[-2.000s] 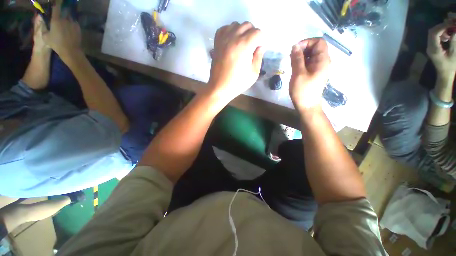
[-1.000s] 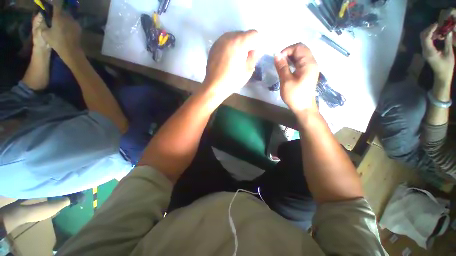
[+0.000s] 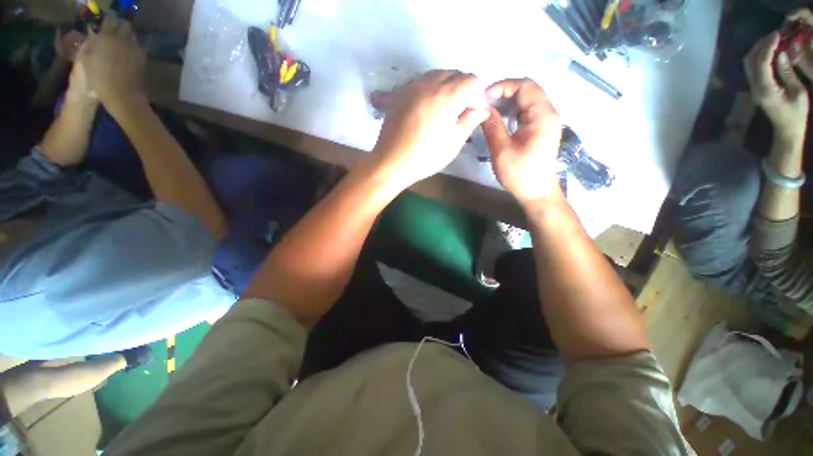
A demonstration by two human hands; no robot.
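Observation:
My left hand (image 3: 430, 120) and my right hand (image 3: 524, 134) are held close together over the white table (image 3: 352, 62), fingertips nearly touching. A small thin white or clear piece (image 3: 489, 96) shows between the fingertips, hard to make out. Part of something clear and dark lies below the fingers, mostly hidden by the hands. A coiled black cable (image 3: 588, 164) lies on the table beside my right hand. A reddish bagged part (image 3: 383, 100) lies left of my left hand, partly covered.
A wire bundle with yellow connectors (image 3: 283, 71) lies at the table's left. Black rods (image 3: 575, 28) and a single rod (image 3: 595, 78) lie at the right. A person's hands (image 3: 111, 62) are at the left; another person's hands (image 3: 781, 73) hold a red part at the right.
My hands have come together at the fingertips, the left moving right and down, the right moving left. The reddish part left of my left hand is more exposed.

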